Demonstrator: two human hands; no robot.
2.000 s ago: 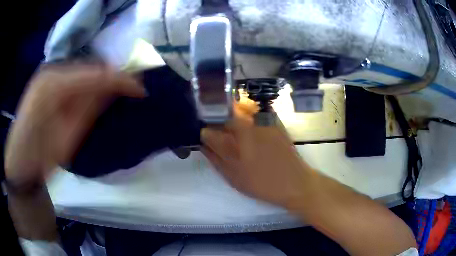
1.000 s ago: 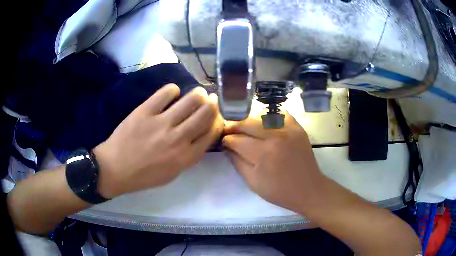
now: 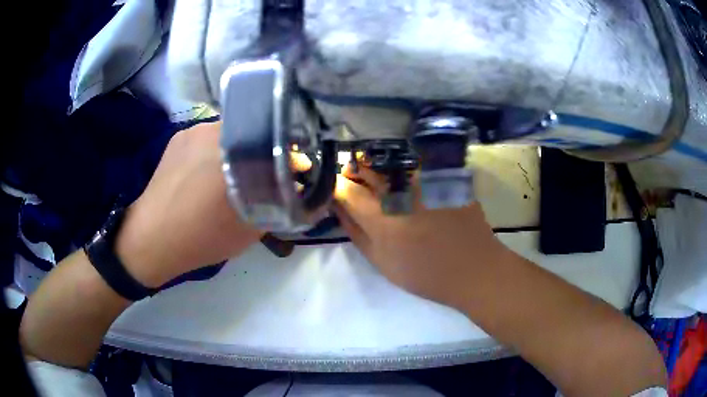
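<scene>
The white sewing machine head [image 3: 465,54] spans the top, its metal take-up lever guard [image 3: 252,143] looming large. My left hand [image 3: 190,205], with a dark wrist band, lies left of and partly behind the guard; its fingertips are hidden. My right hand [image 3: 422,248] reaches to the lit needle area from the right, its fingertips close together and partly hidden by the tension assembly [image 3: 397,174]. A bit of dark navy cloth shows between the hands. More of the navy garment [image 3: 93,167] is heaped at the left. The needle itself is not clearly visible.
A black smartphone [image 3: 572,200] lies right of my right hand. Black scissors [image 3: 643,264] are beside it. White cloth [image 3: 684,260] hangs at the table's right end, above a blue basket with a red item [image 3: 690,358]. The table's ruler-marked edge [image 3: 310,363] curves along the front.
My left hand first came from the raised left side to the needle area, then shifted left behind the guard. My right hand stays near the needle. The camera view has shifted, so the guard looks larger.
</scene>
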